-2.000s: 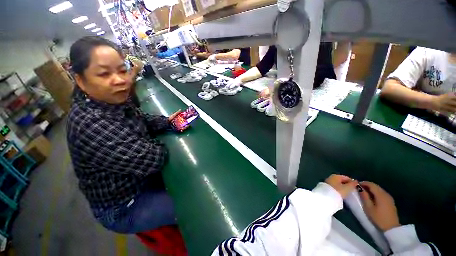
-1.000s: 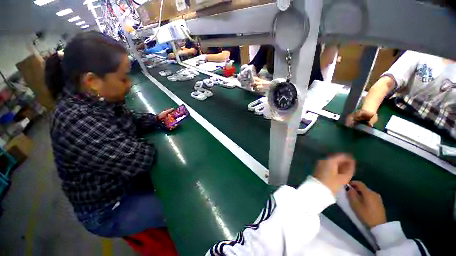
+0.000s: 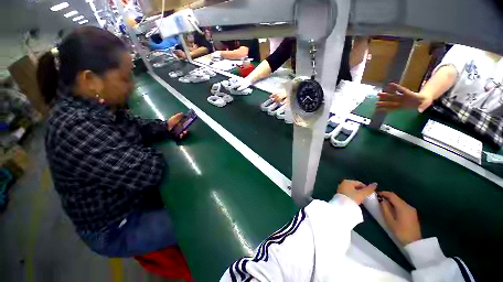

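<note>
My left hand point(image 3: 356, 191) is bare, with its fingertips pinched at the upper end of a narrow white sticker sheet point(image 3: 380, 216). My right hand point(image 3: 401, 218) grips the sheet's right edge just beside it. A small dark spot shows between the fingertips; whether a label is there is too small to tell. The sheet slants down towards my right sleeve, its lower part between my arms. White plastic housings, open oval loops point(image 3: 344, 134), lie on the green belt point(image 3: 265, 132) beyond the grey post, untouched by my hands.
A grey post point(image 3: 314, 148) with a hanging round watch point(image 3: 309, 96) stands left of my hands. A seated person in a checked shirt point(image 3: 105, 165) holds a phone point(image 3: 185, 122) at left. Co-workers' arms reach in across the belt. A white label stack point(image 3: 452, 140) lies at far right.
My left hand, raised and blurred a second ago, is back at the sheet's upper end. The co-worker's hand at right has lifted off the belt edge. Housings beyond the post have shifted into clearer view.
</note>
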